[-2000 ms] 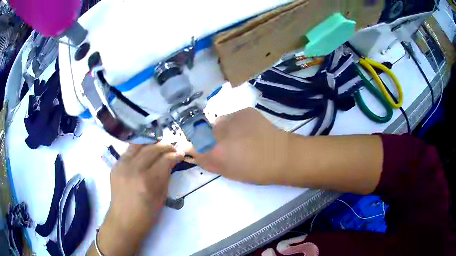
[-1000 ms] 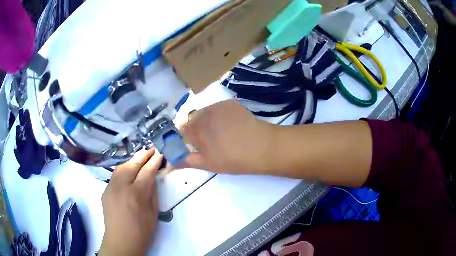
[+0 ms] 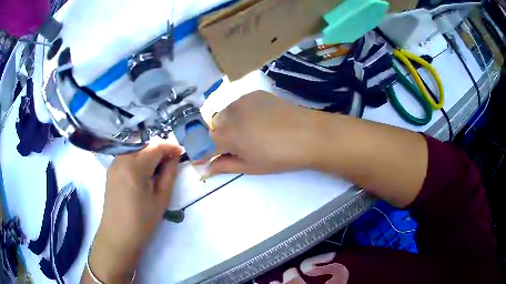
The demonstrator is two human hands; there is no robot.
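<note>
The white sewing machine head (image 3: pixel 111 33) with a blue line stands at upper left. Its blue-grey fitting (image 3: pixel 198 140) is beside the needle area. My left hand (image 3: pixel 136 186) is at the needle area with thumb and fingertips close together. A tiny dark bit of cloth (image 3: pixel 185 158) shows at its fingertips; most of it is hidden. My right hand (image 3: pixel 249 136) is right of the fitting, fingers bent, fingertips partly behind the fitting; whether it holds cloth cannot be told. The slide plate's dark slit (image 3: pixel 213 191) and rounded tab (image 3: pixel 174 215) show below the hands.
Striped bands (image 3: pixel 333 77) lie in a bundle right of the machine, beside scissors (image 3: pixel 413 89) with yellow and green handles. Cardboard (image 3: pixel 249 39) and a mint-green piece (image 3: pixel 355 21) are above. Curved dark pieces (image 3: pixel 69 230) lie lower left. A measuring tape (image 3: pixel 288 244) edges the table.
The view has shifted. My left fingertips have drawn slightly away from the fitting, with a gap now between thumb and fingers. My right thumb and fingers sit lower beside the fitting, and less dark cloth shows.
</note>
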